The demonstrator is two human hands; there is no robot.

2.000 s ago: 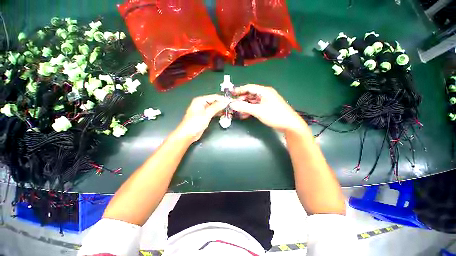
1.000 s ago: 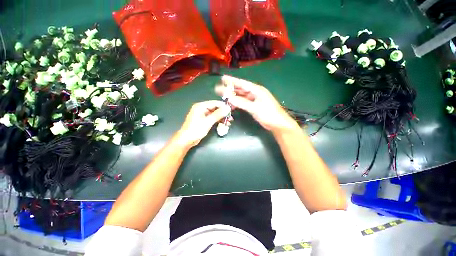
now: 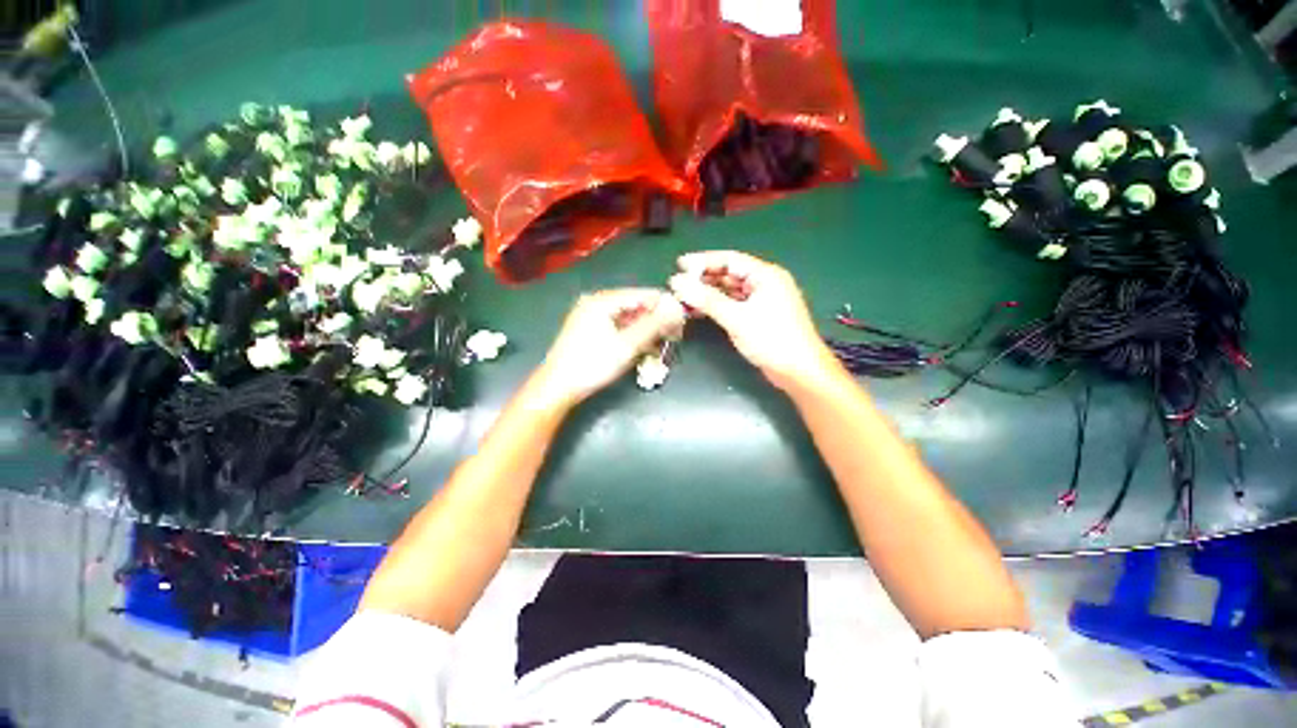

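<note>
My left hand [image 3: 615, 339] and my right hand [image 3: 751, 316] meet over the bench, fingertips nearly touching. They pinch a small wired unit between them. Its white end fitting [image 3: 652, 373] sticks out below my left fingertips. The board and the upper end are hidden by my fingers. A black coiled cable [image 3: 878, 356] with red-tipped ends lies just right of my right hand. Two red plastic bags [image 3: 541, 121] lie beyond my hands, their open mouths towards me, with black sleeves [image 3: 768, 154] inside. One black sleeve [image 3: 657, 213] lies at the mouths.
A tangled heap of wire harnesses with white fittings [image 3: 285, 256] covers the left of the green bench [image 3: 683, 491]. Sleeved units [image 3: 1109, 185] with coiled cables [image 3: 1138, 313] lie at the right. Below the bench edge are a blue bin [image 3: 324, 605] and a blue plastic stool or crate [image 3: 1159, 626].
The view has shifted, so the bench things sit further right. The upper white fitting, seen before, is now covered by my fingers. My right fingers have curled in close to my left fingertips.
</note>
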